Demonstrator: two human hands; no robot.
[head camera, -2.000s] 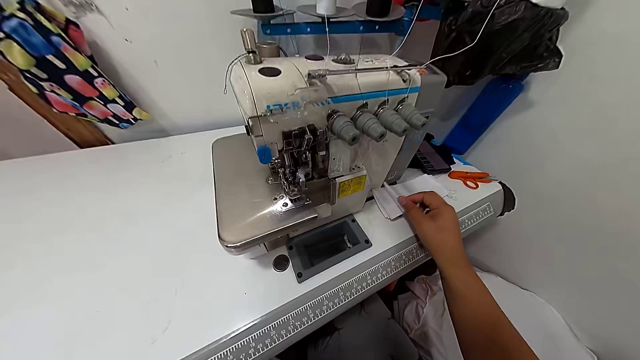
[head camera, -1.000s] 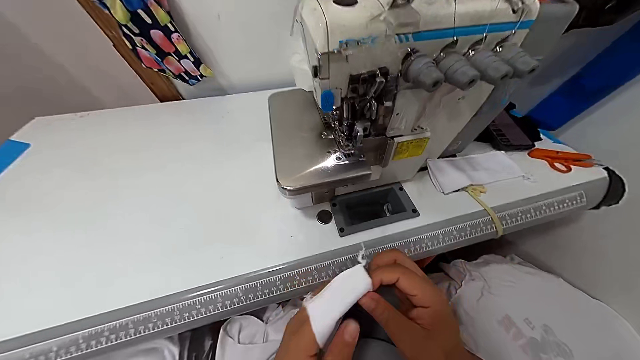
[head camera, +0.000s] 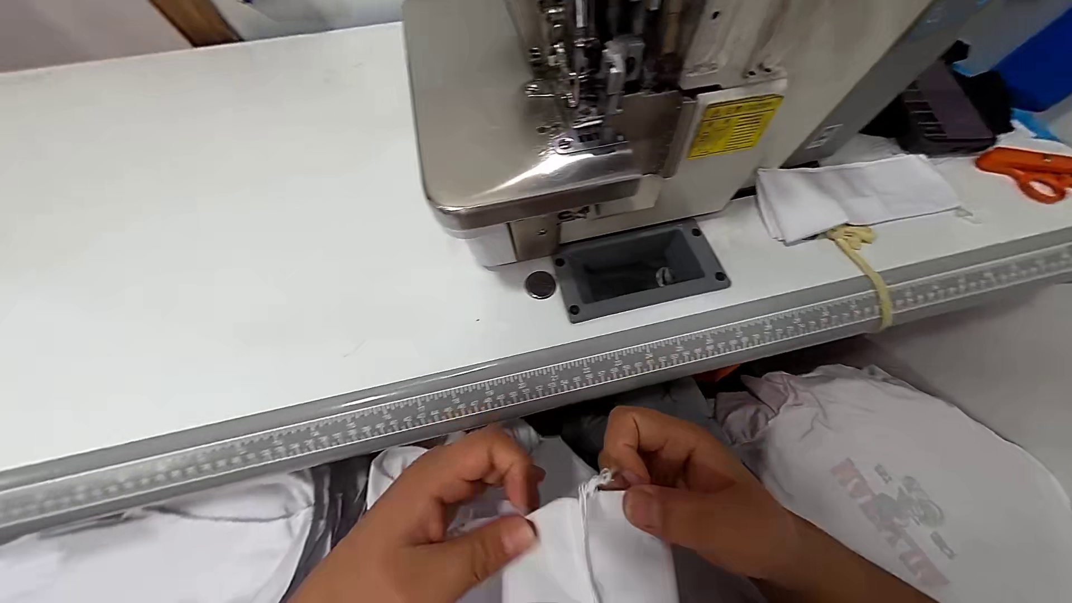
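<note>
Below the table's front edge, a small folded piece of white fabric (head camera: 544, 557) hangs between my two hands, with a seam and loose white thread ends at its top. My right hand (head camera: 703, 502) pinches its upper right corner by the thread tail. At its upper left edge is my left hand (head camera: 452, 511), thumb and index finger at the cloth; whether they grip it is unclear. Beyond the hands stands an overlock sewing machine (head camera: 519, 126) with its metal plate and needle area. Folded white fabric strips (head camera: 863, 197) lie right of it, beside a pale yellow tie (head camera: 875, 280).
Orange-handled scissors (head camera: 1026, 172) and a dark case (head camera: 946, 109) lie at the right. A measuring scale (head camera: 519, 389) runs along the table edge, behind a recessed grey tray (head camera: 641, 272). White garments (head camera: 904, 477) are heaped below, some printed.
My right hand was at the folded strips on the table two seconds ago; it is now beside my left hand. The white piece has turned to hang lower between them. The view has moved closer and down.
</note>
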